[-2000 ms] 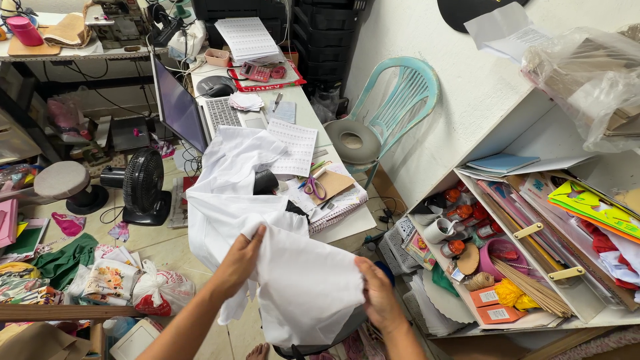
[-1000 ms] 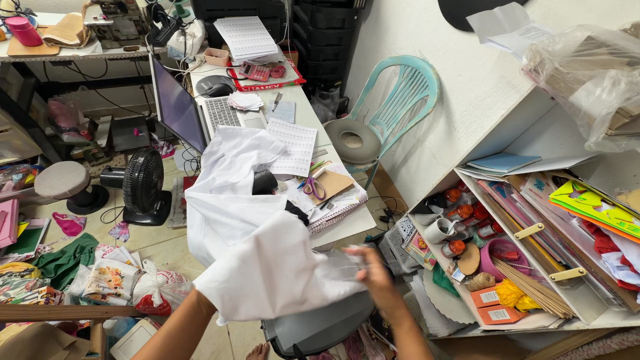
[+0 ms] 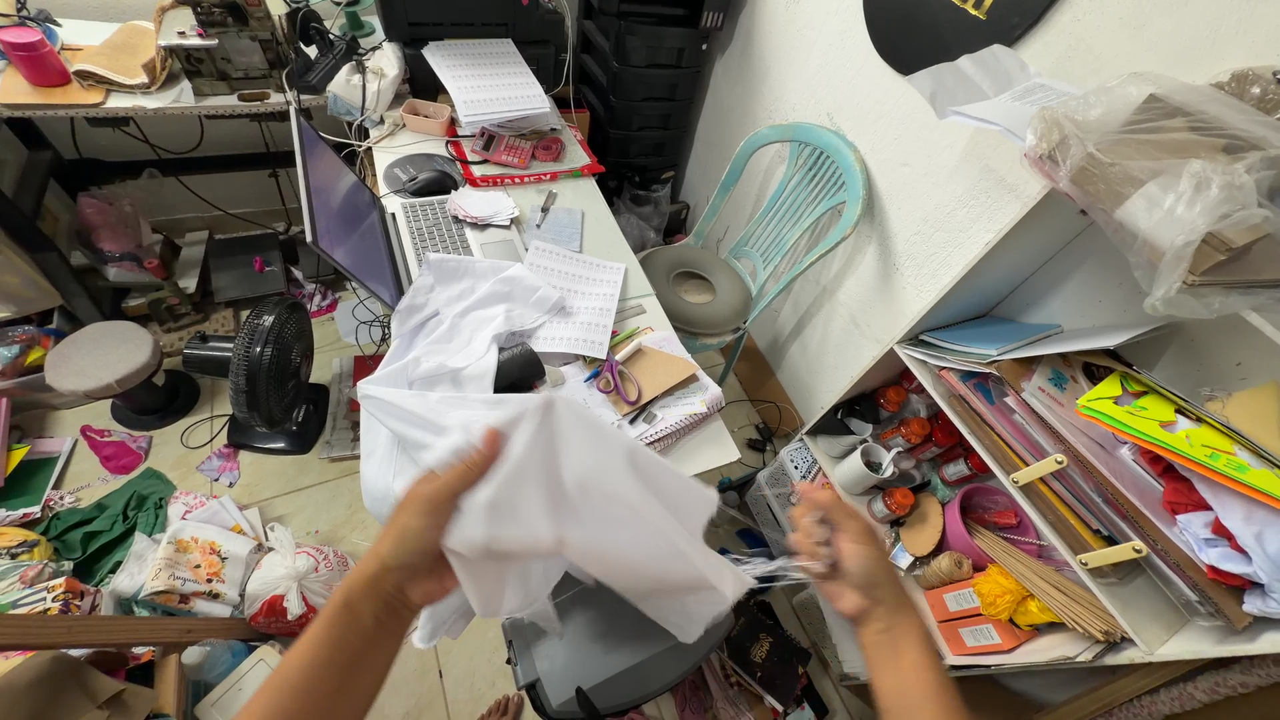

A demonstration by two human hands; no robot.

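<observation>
A white cloth [image 3: 600, 500] hangs in front of me, its upper part spread over the table's near-left corner. My left hand [image 3: 430, 530] grips it at the left, thumb on top and fingers hidden behind the fabric. To the right of the cloth, my right hand [image 3: 835, 545] is closed on a blurred bunch of loose white threads [image 3: 765, 568] beside the cloth's lower right corner. Whether the threads are still joined to the cloth is unclear. Below the cloth sits a grey lidded bin [image 3: 620, 650].
The white table [image 3: 705, 450] holds a laptop [image 3: 345, 205], printed sheets [image 3: 580, 295], purple-handled scissors [image 3: 617, 380] and a notebook. Behind it stands a turquoise plastic chair [image 3: 800, 220]. A black fan [image 3: 275, 370] is at left; a crammed shelf [image 3: 1000, 480] stands at right.
My right hand, at the cloth's right edge two seconds ago, has moved off to the right and holds threads. My left hand, hidden behind the cloth one second ago, shows its thumb on top.
</observation>
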